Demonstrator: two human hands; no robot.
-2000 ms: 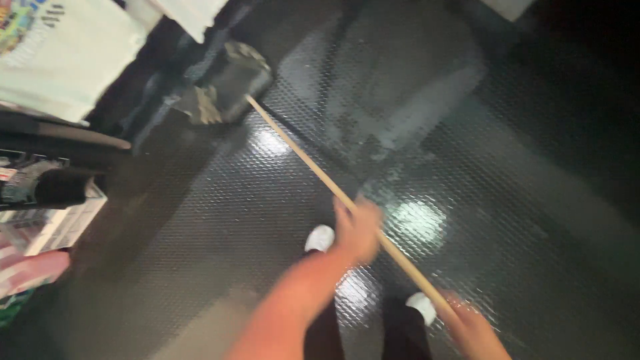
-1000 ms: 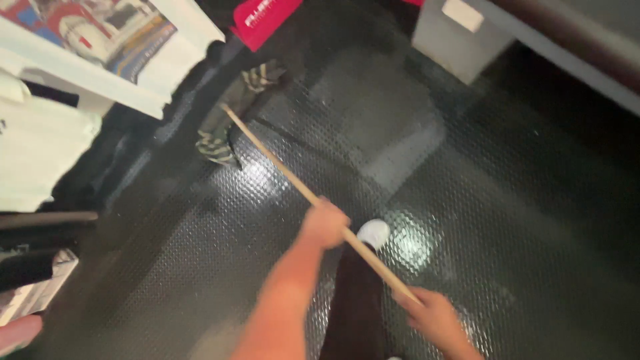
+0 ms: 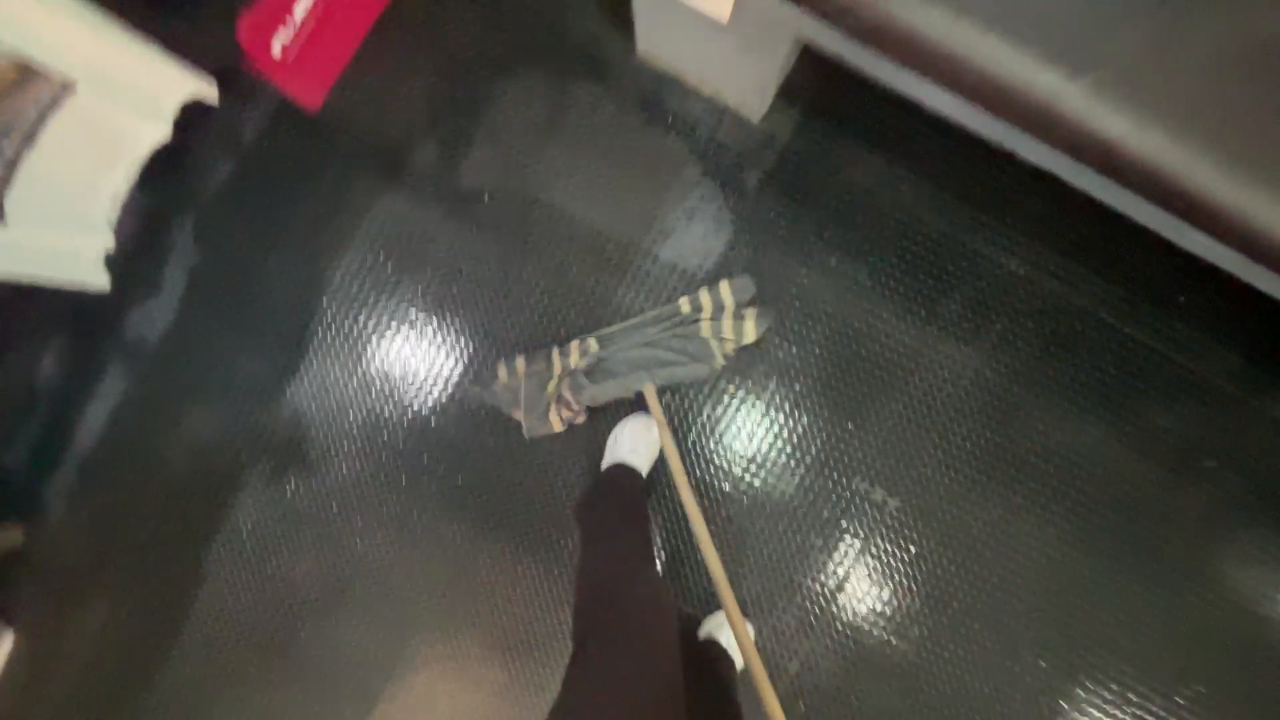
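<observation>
A dark grey cloth with pale yellow stripes [image 3: 650,350] lies spread on the wet-looking black textured floor [image 3: 950,420], near the middle of the head view. The far end of a long wooden pole [image 3: 705,540] meets the cloth's near edge; from there the pole runs down and slightly right, out of the bottom of the view. Neither my left hand nor my right hand is in the frame, so how they hold the pole is hidden. My white shoe [image 3: 632,443] is close behind the cloth, and the other white shoe [image 3: 725,637] is beside the pole.
At the upper right, a long grey surface with a raised edge [image 3: 1050,165] slants across the view. A grey box [image 3: 715,55] is at the top. A red object bearing writing [image 3: 310,45] is at the upper left, near white fabric or sheeting [image 3: 95,170].
The cloth has come from farther forward and left to just in front of my shoe, with the pole drawn in toward me. Both hands, seen on the pole earlier, have left the view.
</observation>
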